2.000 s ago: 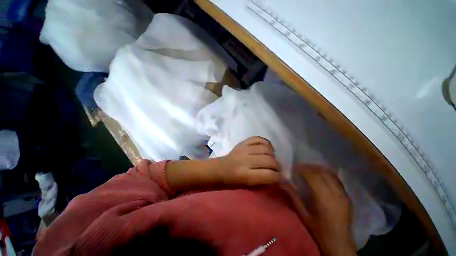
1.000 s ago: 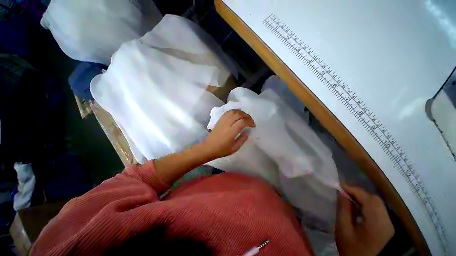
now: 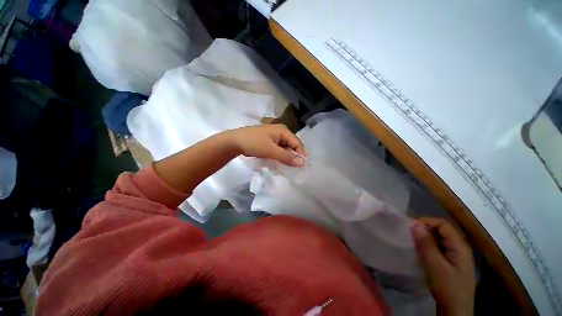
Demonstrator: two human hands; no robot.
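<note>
A sheer white fabric piece lies crumpled over my lap and hangs beside the table's front edge. My left hand pinches its upper left part between thumb and fingers. My right hand, at the lower right by the table edge, pinches the fabric's right part between thumb and forefinger. The fabric spans between the two hands, with loose folds in the middle. My right wrist runs down to the picture's lower edge.
More opaque white fabric heaps lie at the left and upper left. The white table with a wood-coloured edge and a printed ruler is at the right. Part of the off-white machine shows at the right rim.
My left hand has moved from low over the lap to further up, and the fabric is now spread between the hands. My right hand has moved right, towards the table edge.
</note>
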